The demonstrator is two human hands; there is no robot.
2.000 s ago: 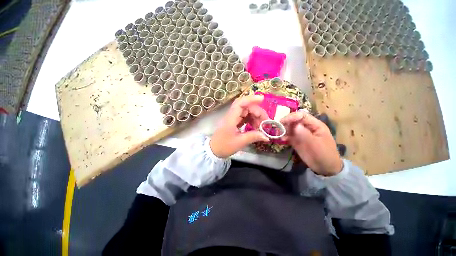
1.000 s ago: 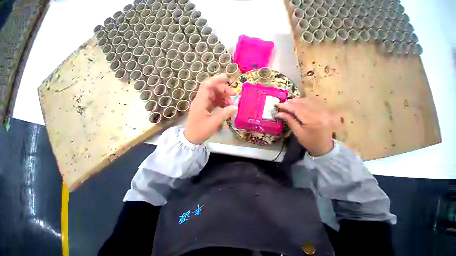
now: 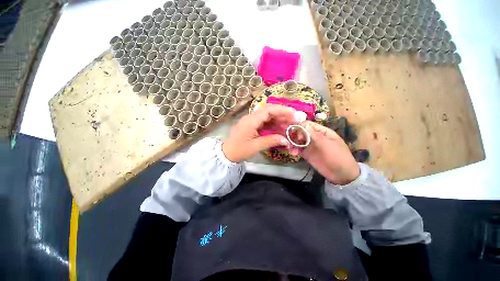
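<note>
A grey-beige ring (image 3: 298, 136) is held with its open end facing up, between the fingertips of my left hand (image 3: 257, 133) and my right hand (image 3: 329, 151). Both hands are bare and closed in around it. They are above the pink box (image 3: 290, 104), hiding most of it. The box lies on the speckled round stand (image 3: 263, 97). A small white piece (image 3: 299, 116) shows by my left fingertips; whether it is held is unclear. Another ring (image 3: 290, 86) sits at the stand's far edge.
The left board (image 3: 98, 137) and right board (image 3: 405, 121) carry packed rows of standing rings. A pink lid (image 3: 278, 65) lies beyond the stand. A dark cloth (image 3: 342, 130) lies right of the stand. A few rings (image 3: 268, 4) stand at the far table.
One second ago my hands were apart, with the pink box and its white pad uncovered. Now they are together over the box with a ring between them, and the box is mostly hidden.
</note>
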